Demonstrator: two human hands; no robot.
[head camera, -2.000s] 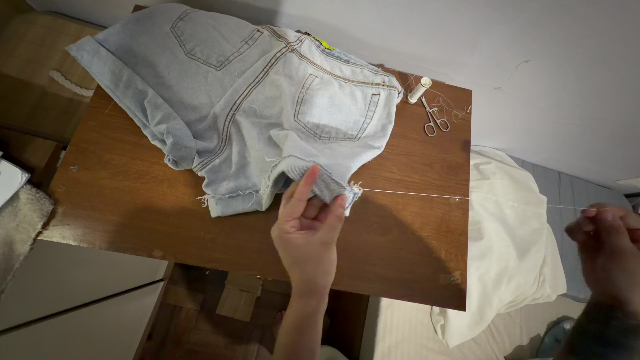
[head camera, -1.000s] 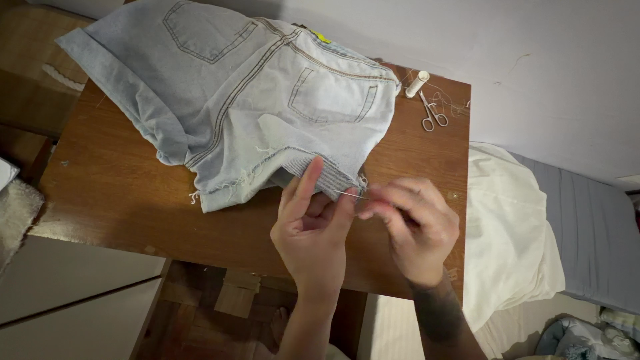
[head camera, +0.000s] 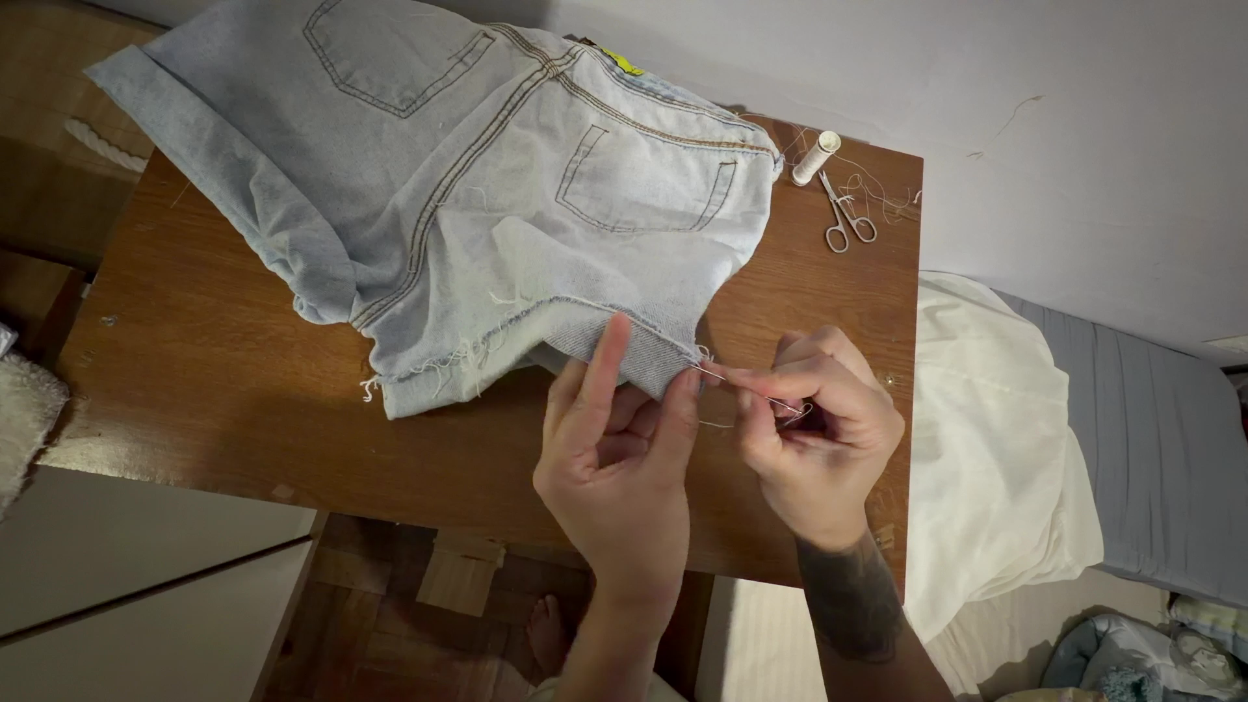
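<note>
Light-blue denim shorts (head camera: 468, 185) lie across the wooden tabletop, one leg hem turned up with frayed threads. My left hand (head camera: 624, 429) pinches the folded hem (head camera: 648, 356) at its right corner between thumb and fingers, index finger extended along the fold. Just right of it, my right hand (head camera: 824, 419) grips a sewing needle (head camera: 723, 375) between thumb and index finger, its tip at the hem's corner. White thread (head camera: 804, 411) loops by the needle's rear end. Behind the hands, a spool of white thread (head camera: 817, 158) and small scissors (head camera: 846, 216) rest near the table's right edge.
The wooden table (head camera: 234, 409) meets a pale wall (head camera: 975, 117) at the back. Right of it are a cream cloth (head camera: 985, 429) and a grey-blue mattress (head camera: 1141, 439). White drawer fronts (head camera: 127, 565) stand at lower left, and a bare foot (head camera: 546, 634) shows below the table.
My right hand has come from the far right, where the thread was pulled taut, to the hem's corner beside my left hand. The left hand still holds the hem.
</note>
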